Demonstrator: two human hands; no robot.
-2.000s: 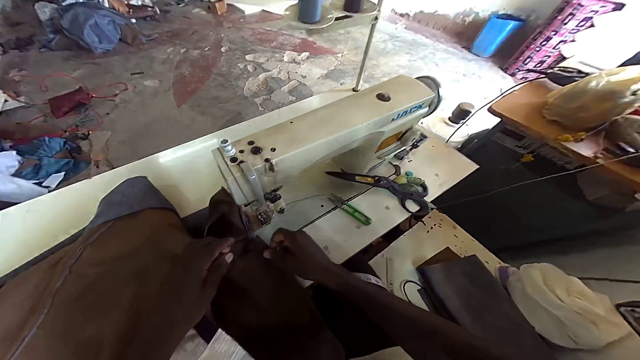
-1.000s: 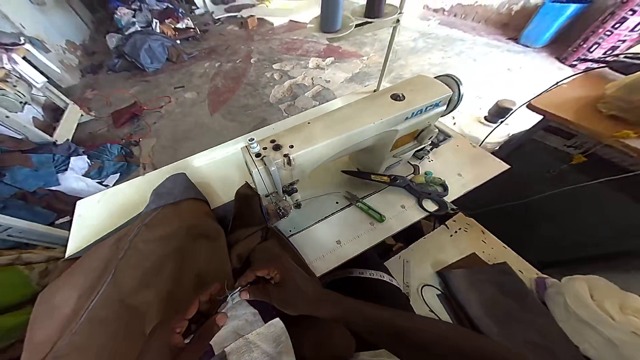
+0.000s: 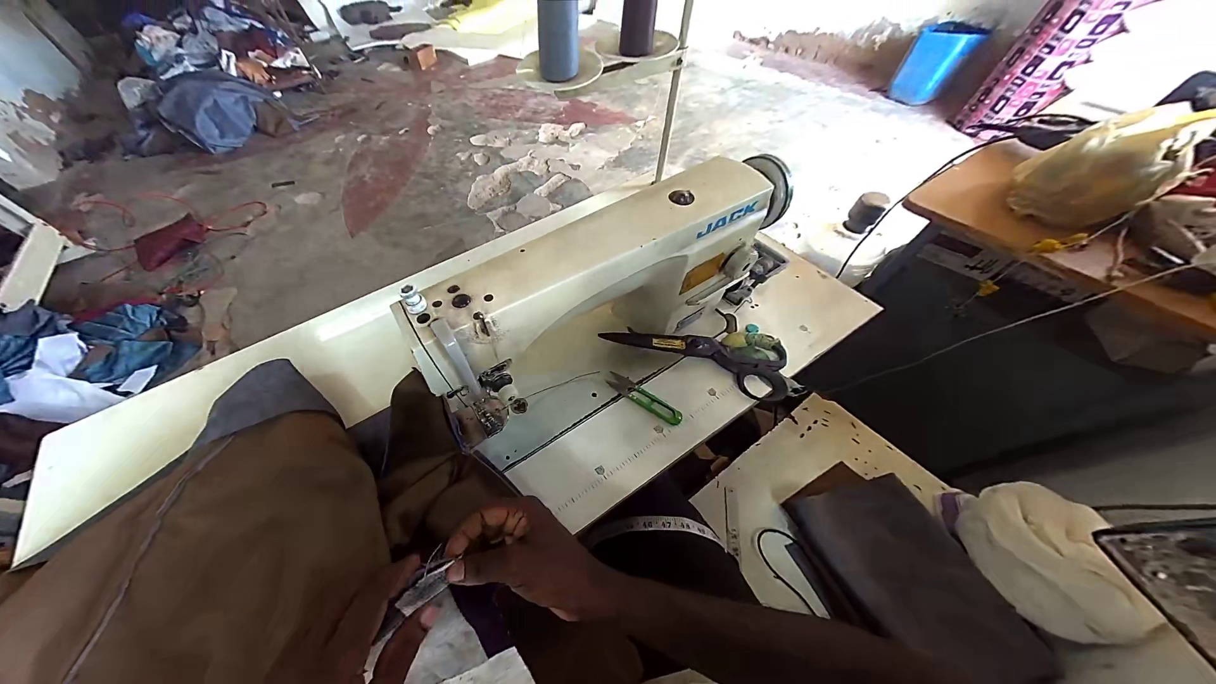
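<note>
Brown cloth (image 3: pixel 256 513) with a grey edge covers the left of the sewing machine's bed and runs under the needle area of the Jack sewing machine (image 3: pixel 589 275). Below the needle, my right hand (image 3: pixel 532 556) pinches a small whitish edge of fabric (image 3: pixel 423 589) between thumb and fingers. My left hand (image 3: pixel 404 636), partly hidden by cloth and the frame's bottom, holds the same piece from the other side. Green-handled thread snips (image 3: pixel 654 404) lie on the machine bed, with black-handled scissors (image 3: pixel 712 353) behind them. A white measuring tape (image 3: pixel 665 525) lies over dark cloth near my right forearm.
Thread cones (image 3: pixel 559 43) stand behind the machine. At right are folded dark cloth (image 3: pixel 883 551), a cream cloth bundle (image 3: pixel 1054 560) and a wooden table (image 3: pixel 978 199) bearing a plastic bag. Fabric heaps (image 3: pixel 209 104) and a blue bin (image 3: pixel 936 65) stand on the floor beyond.
Two seconds ago both hands were on the brown cloth near the needle; they are now lower, holding a whitish edge that showed one second ago. The view has shifted.
</note>
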